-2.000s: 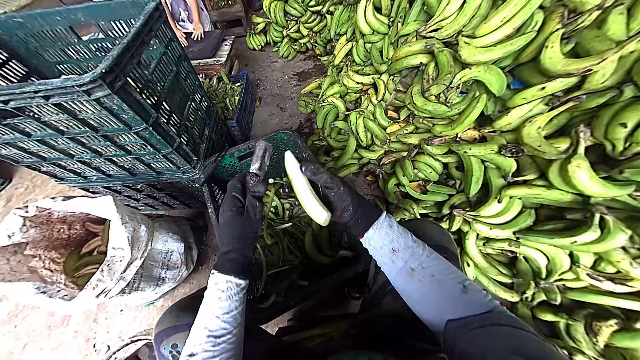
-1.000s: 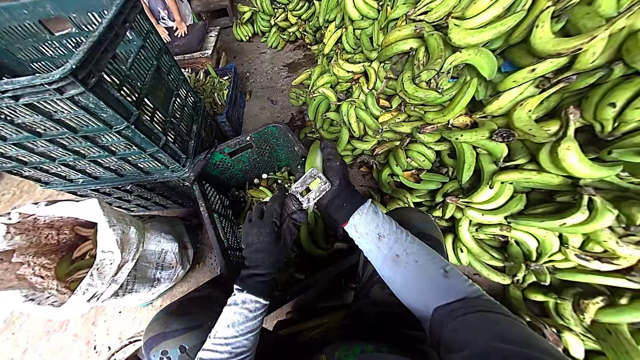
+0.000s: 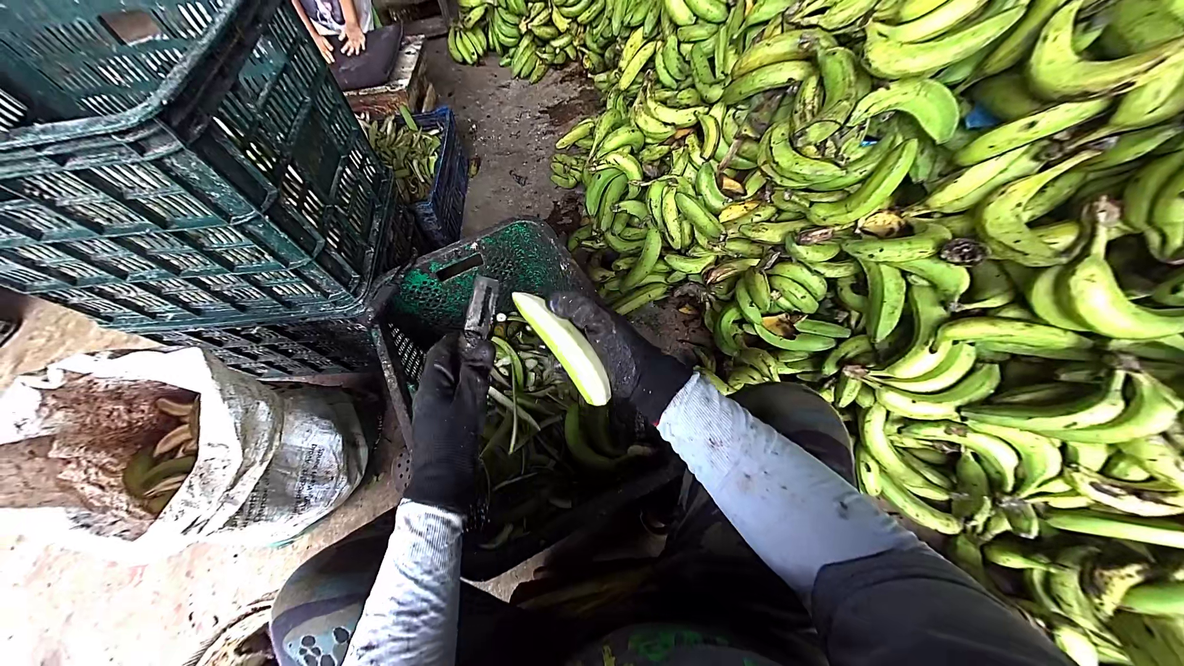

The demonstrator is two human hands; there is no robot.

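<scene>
My left hand, in a black glove, is closed round a peeling tool whose flat dark head points up. My right hand, gloved too, grips a mostly peeled green plantain from its right side. Pale flesh shows along the fruit, with green at its lower edge. A small gap separates tool and plantain. Both are over a green plastic crate between my knees. Peel strips and darker green plantains lie in the crate.
Stacked dark green crates stand at the left, above an open white sack holding some fruit. A large heap of green plantains fills the right. Further off are a blue crate of peels and a person's hands.
A second ago the tool's head was against the plantain; now the two are apart. The plantain, then mostly hidden behind the tool, shows its pale peeled side.
</scene>
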